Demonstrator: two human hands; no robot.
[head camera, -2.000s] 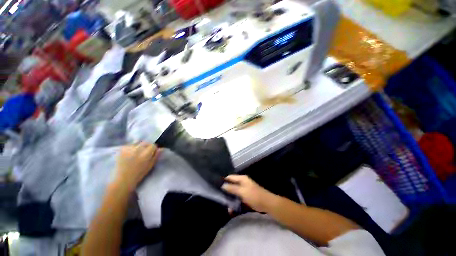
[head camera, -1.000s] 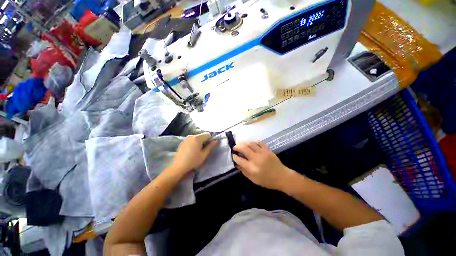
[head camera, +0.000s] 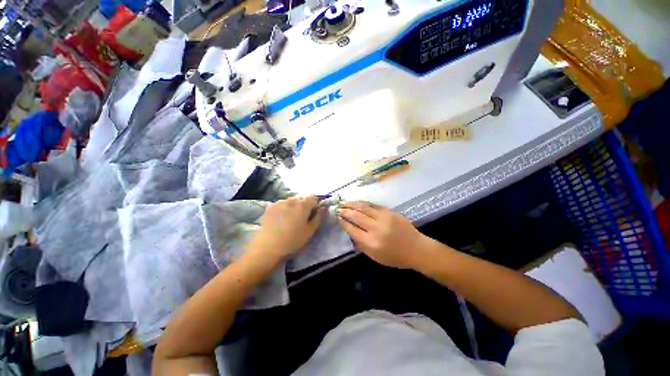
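A grey garment panel (head camera: 246, 220) lies on the table front edge, below the needle area of the white JACK sewing machine (head camera: 352, 88). My left hand (head camera: 290, 224) is closed on the panel's upper edge, fingertips pinching it. My right hand (head camera: 378, 231) pinches the same edge just to the right, the fingertips of both hands almost touching. The small piece between the fingertips is too small to make out. The presser foot (head camera: 281, 153) is up and left of the hands, with no cloth seen to be fed under it from the hands.
A heap of grey panels (head camera: 73, 213) spreads left of the machine. Green and orange snips or tweezers (head camera: 386, 172) and a cream printed label strip (head camera: 442, 134) lie on the bed. A blue basket (head camera: 621, 220) stands right. A measuring strip (head camera: 507, 172) runs along the table edge.
The panel has come up from the lap onto the table edge. Both hands have moved together at its edge. The dark strip seen by the right fingers a second ago no longer shows.
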